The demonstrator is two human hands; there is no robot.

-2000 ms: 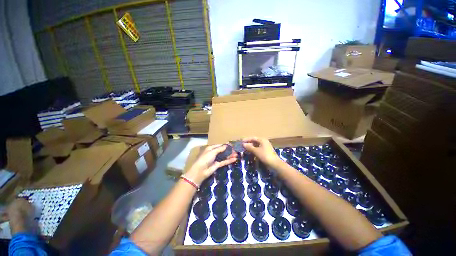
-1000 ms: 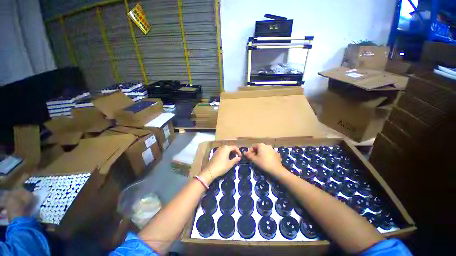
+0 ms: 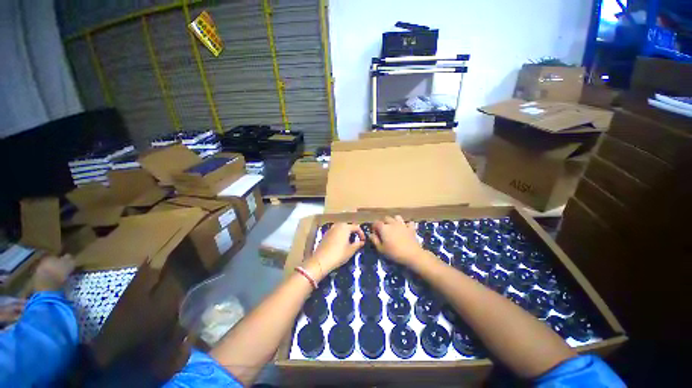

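An open carton [image 3: 394, 371] holds rows of round black parts [image 3: 372, 340] on a white sheet. Parts at the right look glossy with small pale marks; those at the near left look matte. My left hand [image 3: 336, 246] and my right hand [image 3: 395, 239] are close together over the back rows, fingers bent down around a black part [image 3: 367, 229]. The part sits at row level between my fingertips. Whether a small piece is pinched there is too small to tell.
A clear tub [image 3: 220, 318] with whitish contents stands left of the carton. Another person's blue sleeve [image 3: 42, 333] is at the far left beside a carton of small parts [image 3: 102, 292]. Stacked cartons [image 3: 607, 182] rise at the right. The carton's raised flap [image 3: 402, 174] is behind.
Two seconds ago my hands held a black part raised above the rows; now they are lower, among the rows. Since one second ago they have barely moved. The other person's arm has shifted.
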